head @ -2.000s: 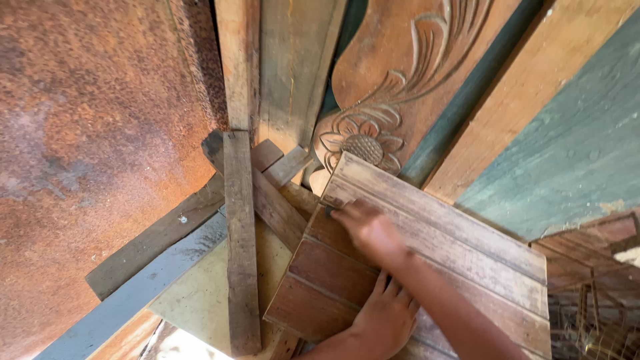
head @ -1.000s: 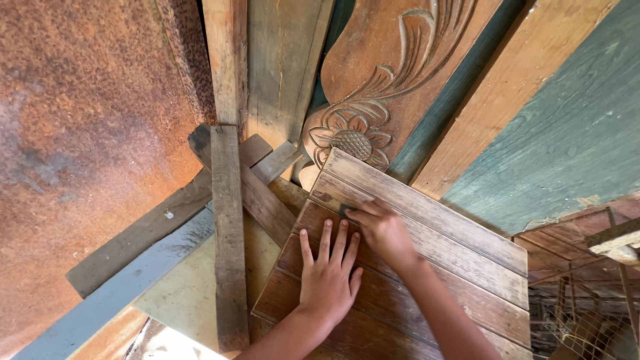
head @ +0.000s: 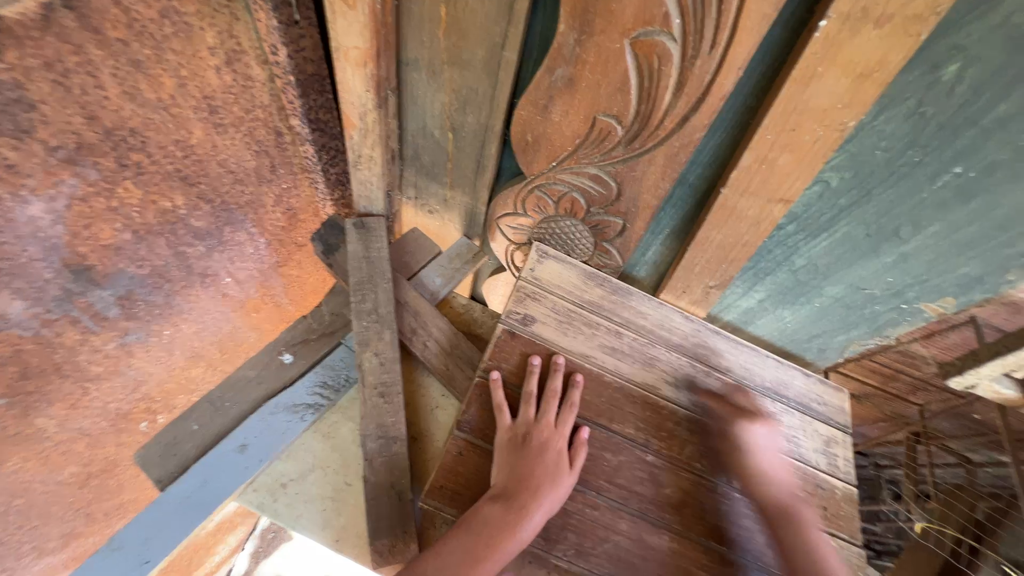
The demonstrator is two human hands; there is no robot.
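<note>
A grooved wooden panel (head: 632, 448) lies tilted below me, its upper strips pale and worn, its lower strips darker reddish brown. My left hand (head: 538, 440) rests flat on the dark part near the left edge, fingers spread, holding nothing. Over the middle right of the panel is my right hand (head: 744, 440), blurred by motion, its fingers bent round a small dark piece that touches the surface; what the piece is cannot be made out.
Loose wooden battens (head: 376, 384) cross left of the panel, over a grey board (head: 232, 472). A rusty metal sheet (head: 144, 240) stands at left. Behind are a carved wooden board (head: 592, 152), planks and a green panel (head: 904, 184). Wire mesh (head: 952, 520) is at lower right.
My right hand has moved right along the panel from near its upper left corner. Since the earliest frame, my left hand has shifted to the left part and now lies flat with spread fingers.
</note>
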